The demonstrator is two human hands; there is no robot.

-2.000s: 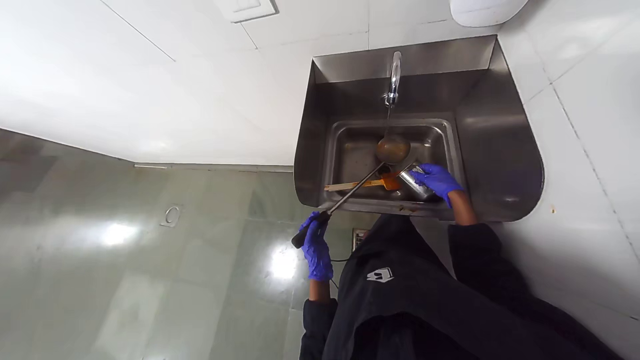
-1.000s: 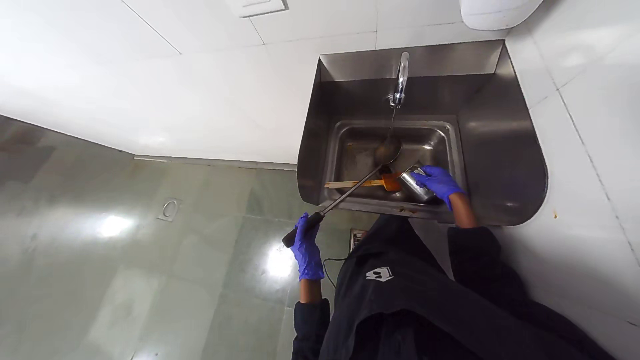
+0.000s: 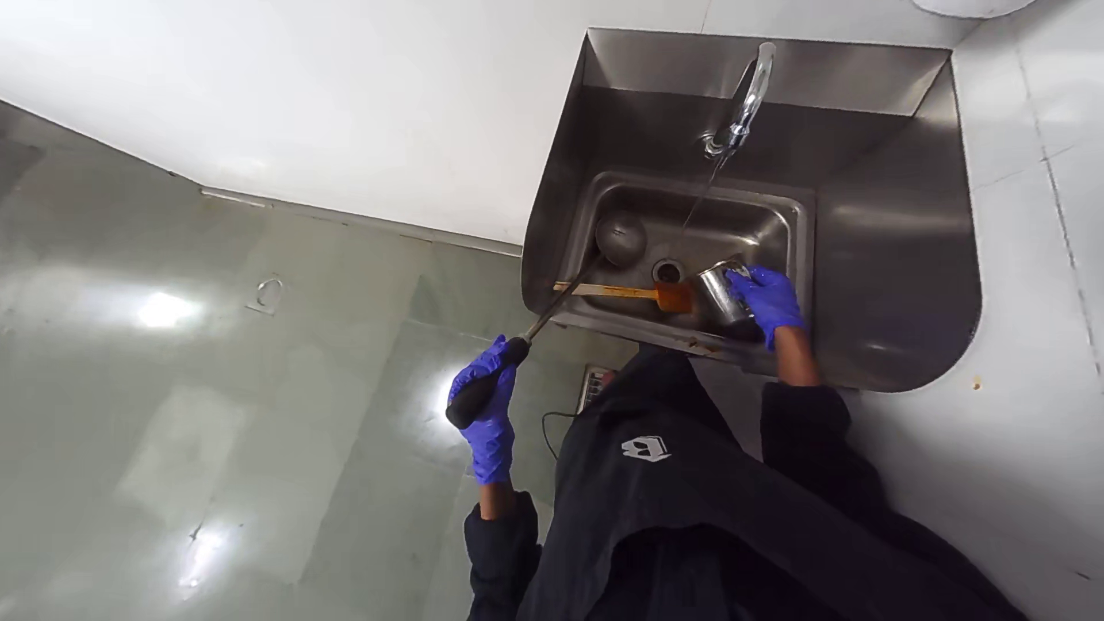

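Note:
Both hands wear blue gloves. My left hand (image 3: 486, 404) is closed around the black handle of a long metal ladle (image 3: 620, 239), whose round bowl lies at the left of the sink basin. My right hand (image 3: 764, 299) holds a metal cup (image 3: 724, 291), tilted, at the basin's right side. Between them lies a spatula (image 3: 673, 297) with an orange head and a light handle, its head beside the cup. The ladle's shaft crosses over the spatula's handle. From the faucet (image 3: 752, 95) a thin stream of water runs into the basin.
The stainless steel sink (image 3: 897, 259) has high side walls and a drain (image 3: 668, 272). Small brown bits lie on its front rim. A white wall stands at the left and behind. On the greenish floor, a grated item (image 3: 595, 384) and a dark cable show near my apron.
The ladle's bowl has moved left, out from under the water stream, to the basin's left side. My left hand has moved with its handle. The right hand still holds the cup.

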